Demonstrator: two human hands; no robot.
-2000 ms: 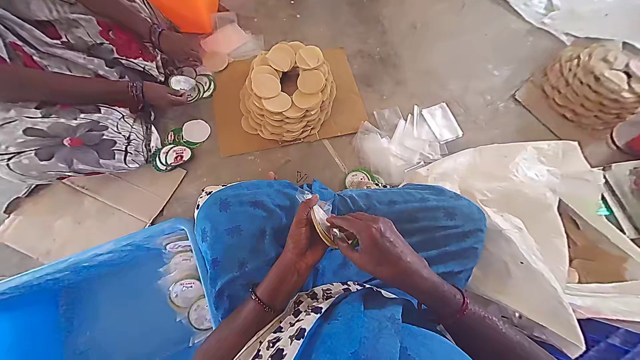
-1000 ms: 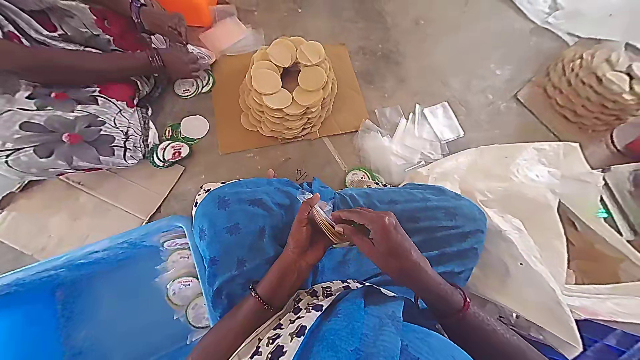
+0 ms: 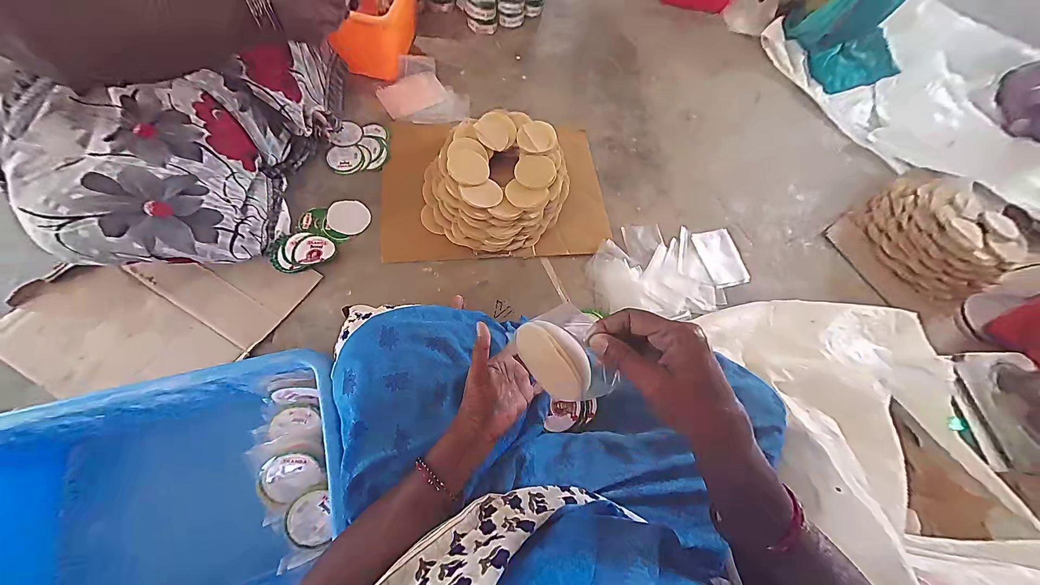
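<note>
Between my hands is a clear plastic bag holding a small stack of round, flat, pale discs [image 3: 554, 361]. My right hand [image 3: 662, 361] pinches the bag's edge between thumb and fingers. My left hand [image 3: 496, 382] is spread, palm up, at the left side of the bag, with its thumb raised and its palm touching or close to it. Just below the bag, a printed round label [image 3: 569, 414] lies on the blue cloth over my lap. Beyond my knees, a ring-shaped pile of beige discs [image 3: 496, 191] stands on a cardboard sheet [image 3: 406, 236].
A blue tub [image 3: 305, 361] at lower left holds several packed discs [image 3: 291, 478]. Clear bags [image 3: 674, 272] lie on the floor right of the cardboard. Round labels [image 3: 309, 248] lie near a seated person [image 3: 154, 162]. Another disc pile [image 3: 934, 236] and a white sack [image 3: 821, 349] are at right.
The disc stack, earlier held edge-up between both hands, now shows its flat face in the clear bag. My left fingers have opened, and my right hand has moved to the bag's edge.
</note>
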